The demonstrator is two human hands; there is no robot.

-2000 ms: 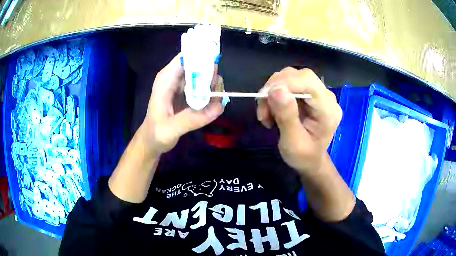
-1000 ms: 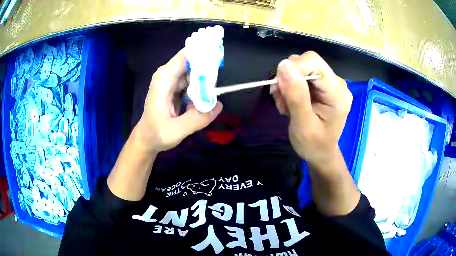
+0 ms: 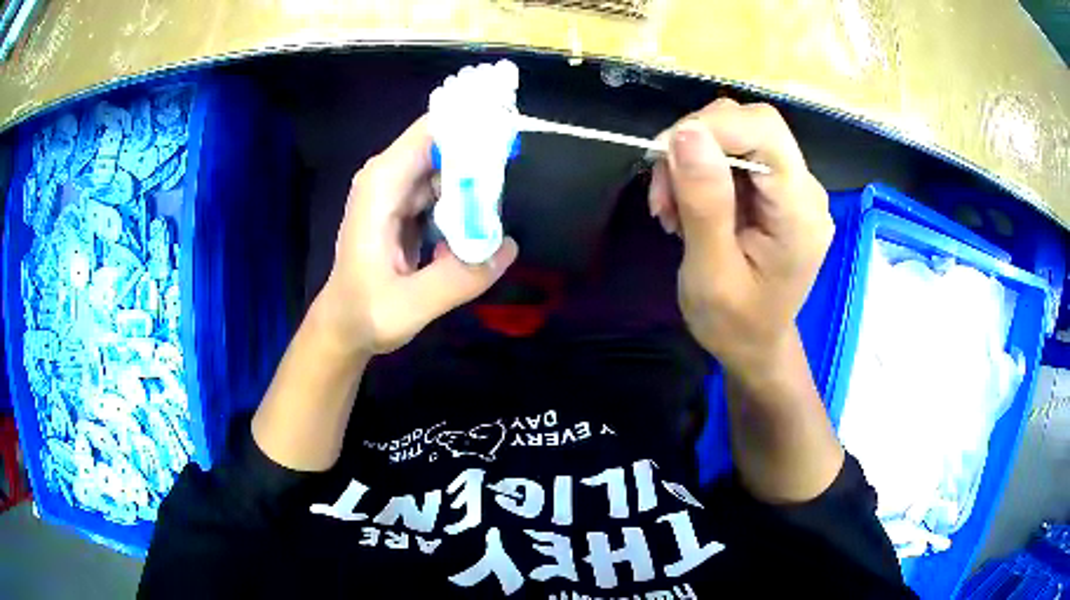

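Note:
A white foot part [image 3: 473, 152] stands upright with its toes at the top and a light-blue hollow near the heel. My left hand [image 3: 393, 240] grips it from the left and below, with the thumb at the heel. My right hand [image 3: 745, 223] holds a thin pale applicator stick [image 3: 598, 134] like a pen. The stick's far tip meets the right edge of the foot part, just below the toes. Any glue at the tip cannot be made out.
A blue left bin [image 3: 202, 281] holds many pale oval sole pieces [image 3: 100, 352]. A blue right bin [image 3: 854, 316] holds bright white parts [image 3: 933, 387]. A shiny tan table edge [image 3: 352, 26] curves across the top. A red thing [image 3: 513, 314] lies low between my hands.
The stick tip has moved up from the heel area to just below the toes. My right hand has moved up and right. My left hand still holds the foot part, nearly unmoved.

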